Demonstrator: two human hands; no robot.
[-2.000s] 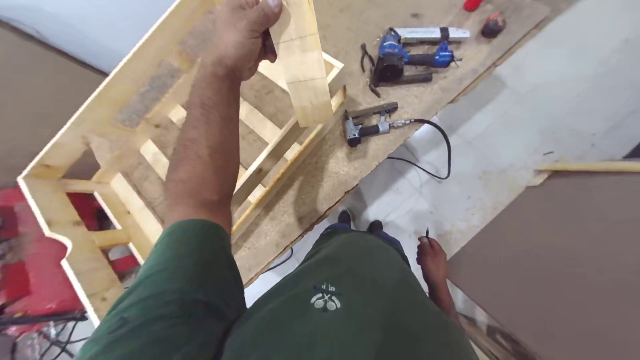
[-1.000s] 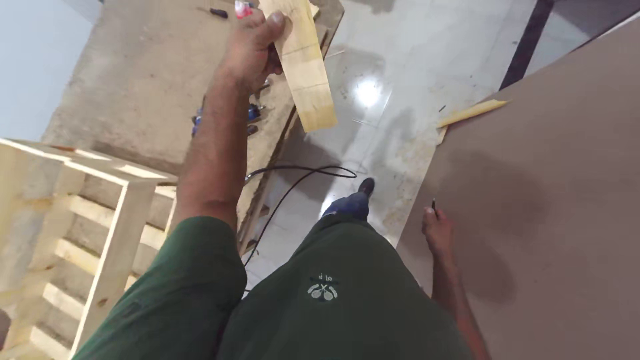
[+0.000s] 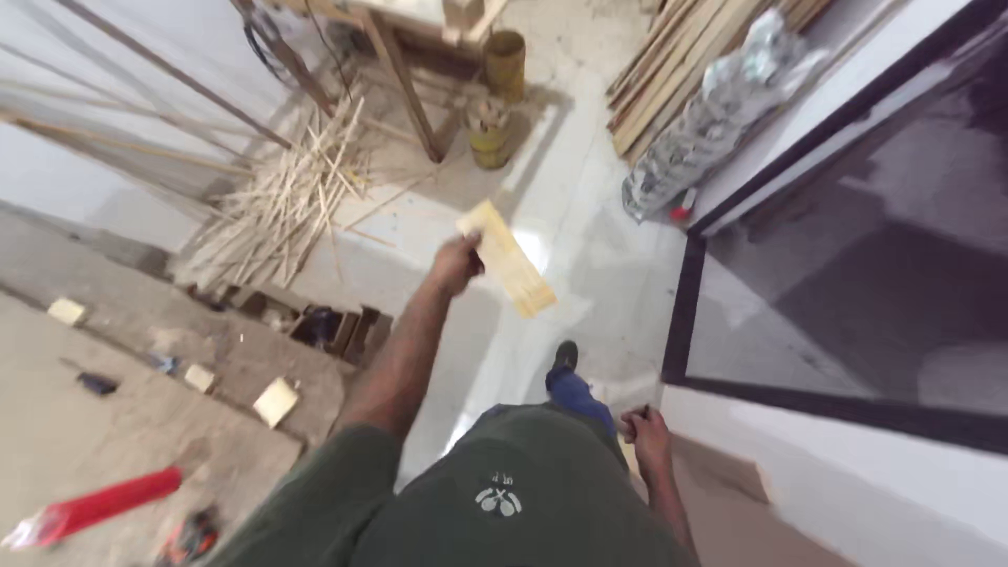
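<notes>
My left hand (image 3: 457, 266) grips a short flat wooden board (image 3: 508, 260) near its upper end and holds it out over the tiled floor. Low on the right, beside my leg, my right hand (image 3: 647, 429) is curled around a small dark, thin thing that is too blurred to name. The lower end of the board points toward my shoe.
A workbench (image 3: 181, 346) at the left carries small wood blocks (image 3: 276, 402), a red roll (image 3: 110, 504) and a dark-handled tool (image 3: 97, 383). Wood strips (image 3: 291, 197) lie heaped by the wall. Ahead are metal cans (image 3: 488, 134), a wooden table leg (image 3: 402, 87) and stacked planks (image 3: 677, 71).
The view has swung far along the room; the slatted wooden frame and nail guns seen earlier have left it. My left hand still holds the board, now lower and over the floor.
</notes>
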